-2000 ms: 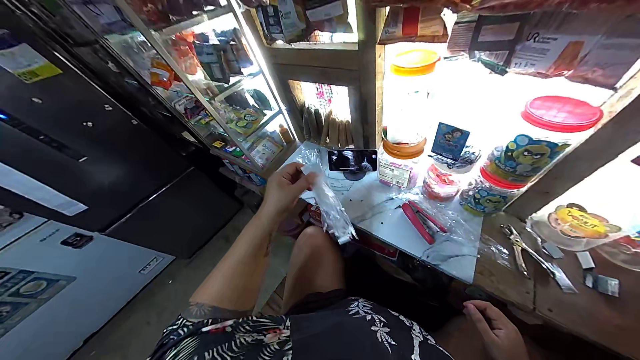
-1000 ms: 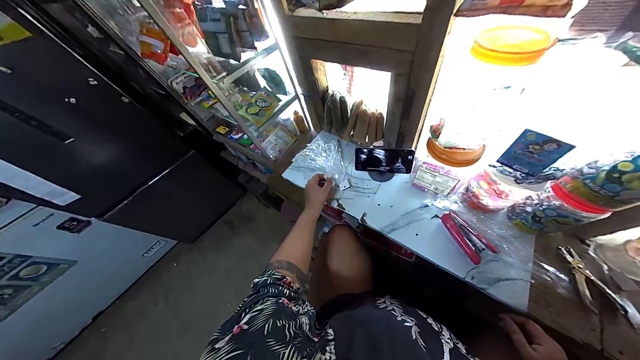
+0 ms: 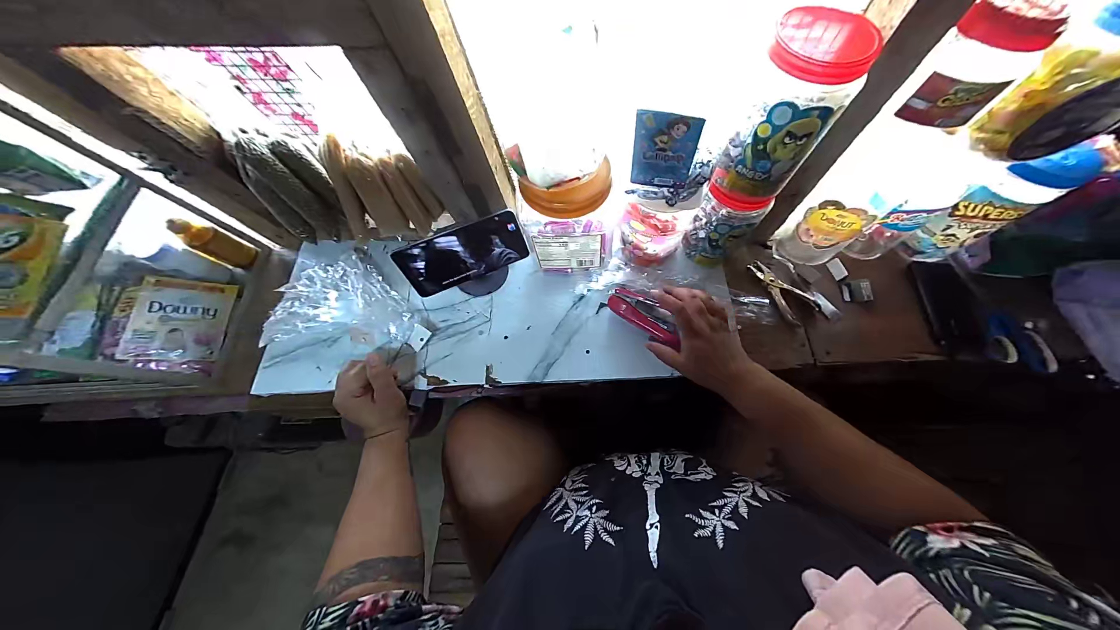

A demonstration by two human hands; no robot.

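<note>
My left hand (image 3: 372,395) is closed at the front edge of the marbled counter, its fingertips on the edge of a heap of clear plastic bags (image 3: 337,302). A small white tag shows beside those fingers. My right hand (image 3: 698,337) rests over the near end of a red stapler (image 3: 643,315), fingers spread along it; whether it grips the stapler is not plain. Clear plastic film lies behind and beside the right hand. Between the hands, farther back, a smartphone (image 3: 460,254) leans on a round dark stand (image 3: 484,280).
Jars with red lids (image 3: 825,44) and an orange-banded jar (image 3: 567,188) line the back of the counter (image 3: 542,350). Pliers (image 3: 781,289) and small boxes of staples lie on the wooden ledge at right, with scissors (image 3: 1019,343) farther right. A wooden post (image 3: 437,105) stands behind the phone.
My right hand has come from beside my lap up to the red stapler. My left hand, which held up a clear plastic bag two seconds ago, is now low by the heap. The view has swung right.
</note>
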